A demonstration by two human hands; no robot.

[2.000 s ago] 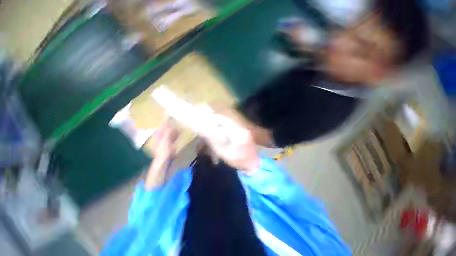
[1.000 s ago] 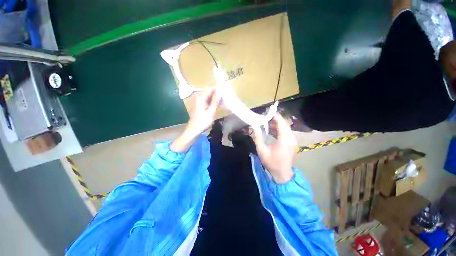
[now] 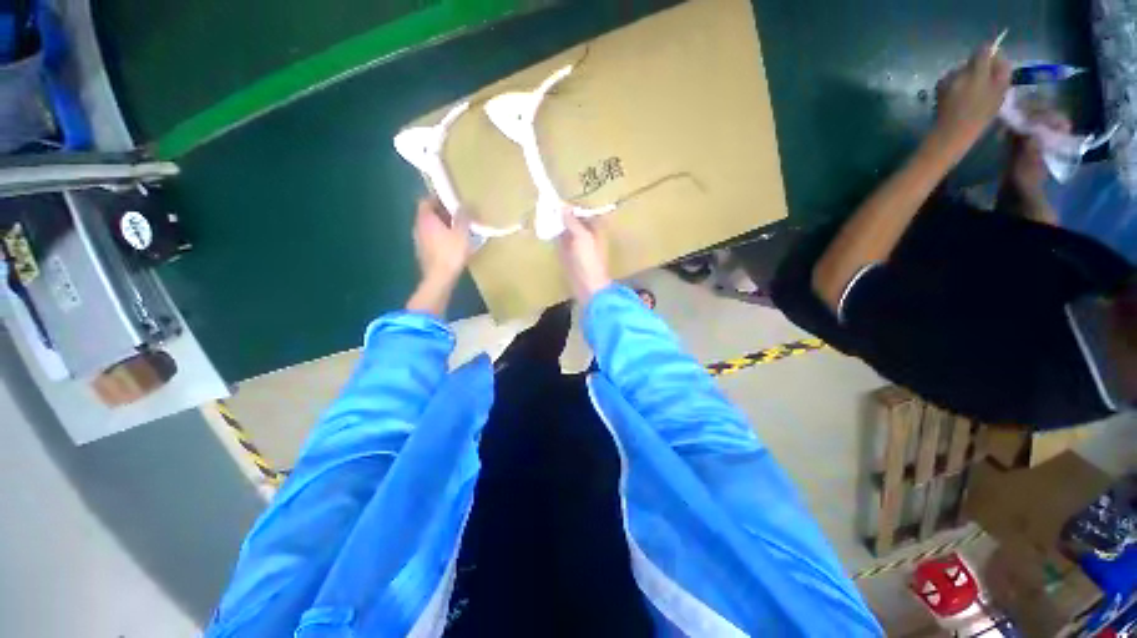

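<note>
Two curved white housings lie side by side on the tan cardboard sheet (image 3: 673, 112). My left hand (image 3: 441, 249) is at the lower end of the left housing (image 3: 430, 156), its fingers on that end. My right hand (image 3: 584, 249) holds the lower end of the right housing (image 3: 534, 156), which lies along the cardboard. A thin dark lead wire (image 3: 661, 185) trails right from the right housing's lower end. Another thin wire shows at its upper end.
A coworker in a black top (image 3: 948, 305) stands at the right, hands over the green bench (image 3: 860, 112). A silver box with a small black fan (image 3: 152, 232) is at the left. A wooden pallet (image 3: 916, 467) and cardboard boxes are on the floor at the lower right.
The housing that was held in both hands now lies on the cardboard beside the other one. My left hand has moved to the left housing. The coworker's arms have come into view.
</note>
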